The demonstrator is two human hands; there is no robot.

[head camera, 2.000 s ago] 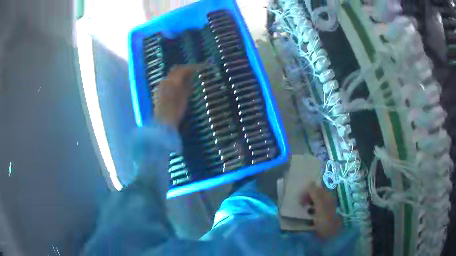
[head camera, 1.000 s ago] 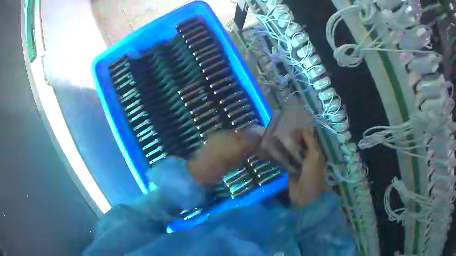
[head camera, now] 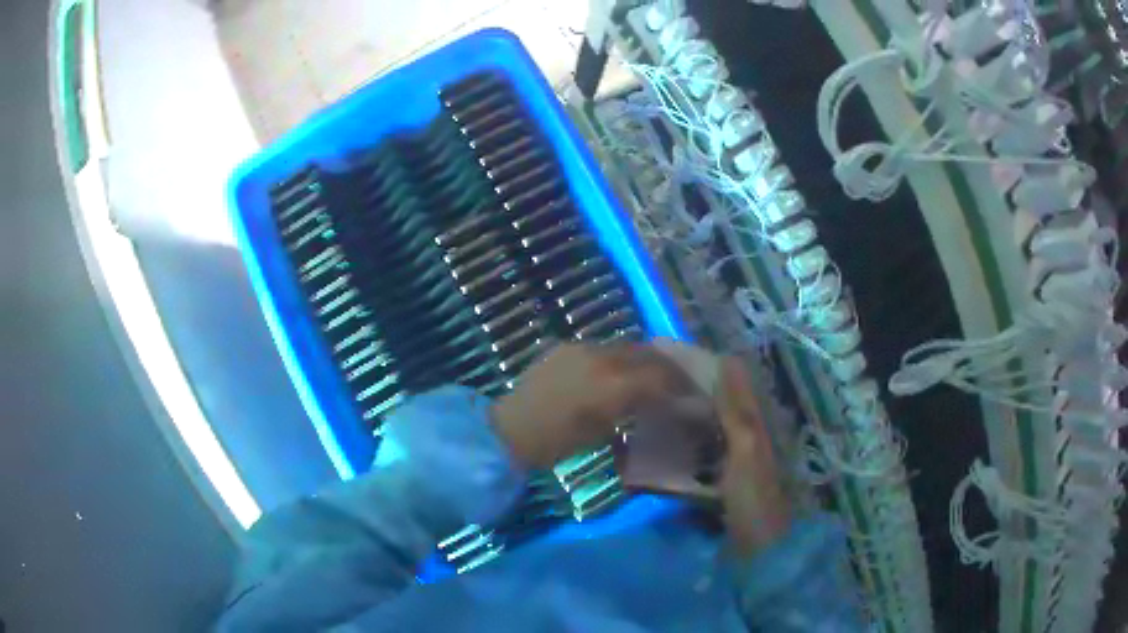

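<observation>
The blue slotted tray [head camera: 287, 334] lies tilted in front of me, with rows of thin smartphones [head camera: 495, 303] standing on edge in its black slots. My right hand [head camera: 752, 458] holds a small batch of greyish smartphones [head camera: 669, 443] over the tray's near right corner. My left hand [head camera: 572, 402] reaches across the tray, and its fingers touch the top of this batch. Both hands are blurred. The left fingertips are partly hidden against the phones, so whether they grip one is unclear.
The rack stands on the right, with a row of white blocks [head camera: 782, 204] and looped white cables [head camera: 934, 365] along its green-striped frame [head camera: 977, 266]. A pale surface [head camera: 186, 210] with a bright curved edge is at the left.
My left hand has come from the tray's left slots to the phones in my right hand. My right hand has moved the batch up and left, over the tray corner. The view has shifted.
</observation>
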